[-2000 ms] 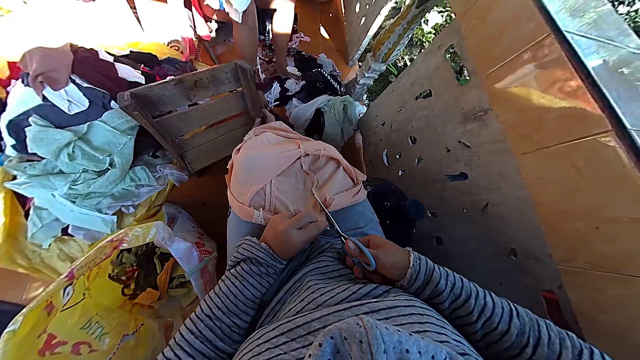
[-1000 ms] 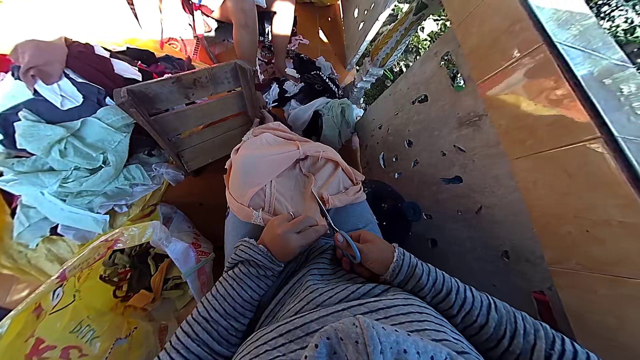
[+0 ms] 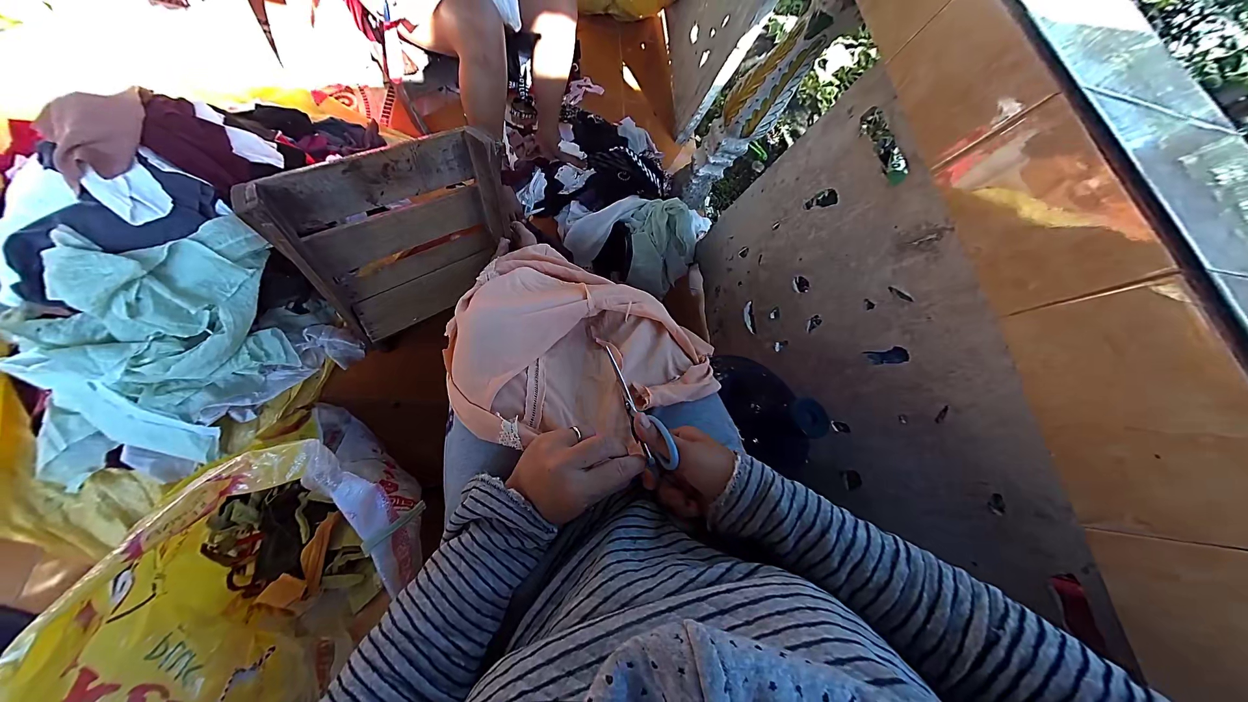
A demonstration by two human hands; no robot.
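Observation:
Peach fabric (image 3: 526, 331) lies spread across my lap, over light blue trousers. My left hand (image 3: 575, 473), with a ring on one finger, pinches the near edge of this cloth. In my right hand (image 3: 687, 468) is a pair of scissors (image 3: 666, 444) with light blue handles, its blades pointing forward over the peach fabric. The two hands are close together at the cloth's near edge. My right hand's lower fingers are partly hidden in shade.
A slatted wooden crate (image 3: 390, 224) stands ahead, left of centre. Mixed clothes (image 3: 146, 292) are heaped at the left, above a yellow plastic bag (image 3: 224, 575) holding scraps. Another person's arms (image 3: 483, 88) reach into a cloth pile (image 3: 643, 234). A board with holes (image 3: 858, 322) leans at the right.
My right hand with the scissors has moved closer to my left hand. The other person's arms now reach down to the pile ahead.

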